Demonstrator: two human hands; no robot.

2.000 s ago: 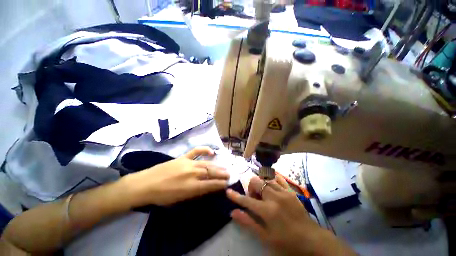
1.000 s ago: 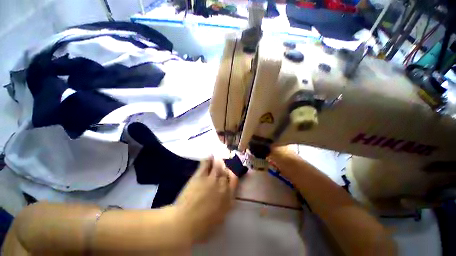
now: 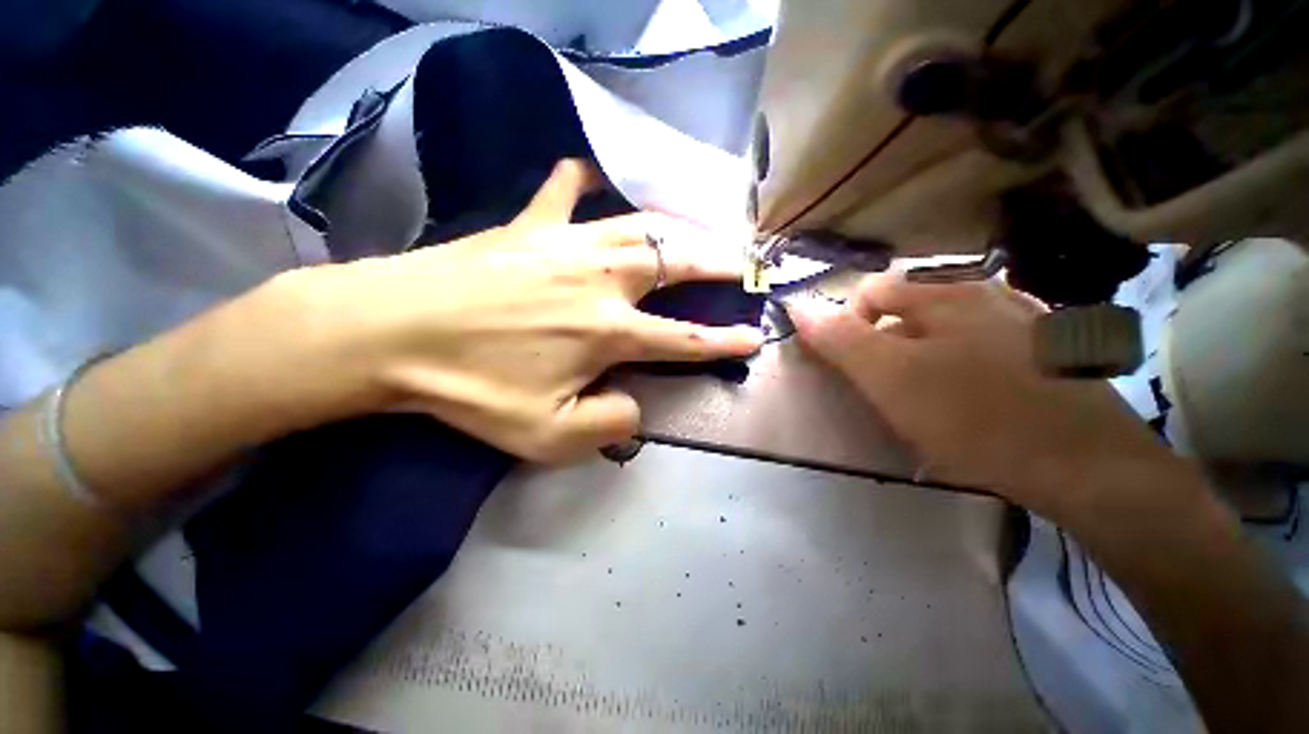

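Note:
Navy cloth (image 3: pixel 345 545) runs from the lower left, under my left hand, to the lit needle area. My left hand (image 3: pixel 531 323) lies flat on it, fingers spread, two fingertips just left of the presser foot (image 3: pixel 761 273). A narrow navy part (image 3: pixel 704 303) shows between those fingers. My right hand (image 3: pixel 948 359) is right of the foot, fingers bent, a fingertip at a small dark piece (image 3: pixel 780 321); whether it grips it I cannot tell. The cream machine head (image 3: pixel 861 144) stands above, with a dark red thread down its face.
White and navy cloth (image 3: pixel 129 187) is heaped at the left and back. The pale table (image 3: pixel 689 559) has dark specks and a worn ruler along its front. A knurled round knob (image 3: pixel 1087 341) hangs over my right wrist. Pale pieces with dark curved lines (image 3: pixel 1098 602) lie at the right.
The view has moved much closer to the needle. My left hand has gone from bunched to spread flat on the navy cloth. My right hand now shows beside the foot, no longer behind the head.

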